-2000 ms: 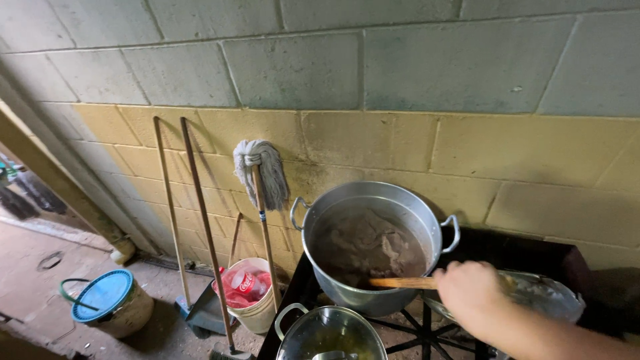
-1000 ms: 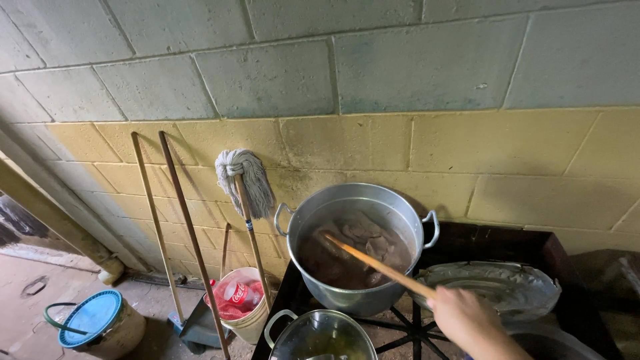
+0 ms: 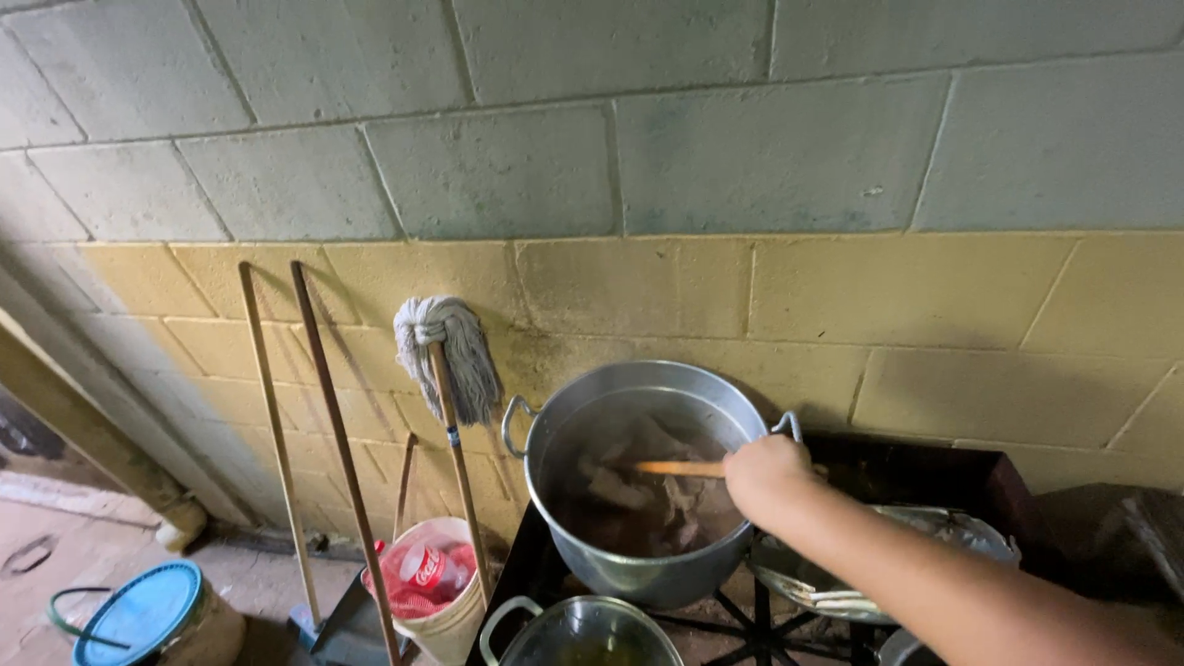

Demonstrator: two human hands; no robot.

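My right hand (image 3: 770,472) is closed around a wooden spoon or paddle (image 3: 680,469), above the right rim of a large aluminum pot (image 3: 638,573). The stirring end reaches into the pot, among pieces of meat (image 3: 620,486) in brownish, steaming liquid. The pot has two loop handles and stands on a black stove. In front of it is a smaller pot with a glass lid (image 3: 601,634), cut off by the lower edge. A foil-covered dish or tray (image 3: 823,592) lies to the right, partly behind my forearm. My left hand is out of view.
Behind the stove (image 3: 925,467) rises a painted block wall (image 3: 647,287). An upturned mop (image 3: 444,356) and long-handled tools (image 3: 338,435) lean left of the pot. A white bucket (image 3: 444,634) holds a plastic bottle and red material. A blue-lidded bucket (image 3: 143,615) stands farther left.
My right hand has moved from beyond the pot's lower right side to above its right rim. The wooden utensil, slanted across the pot a second ago, now lies nearly level in view.
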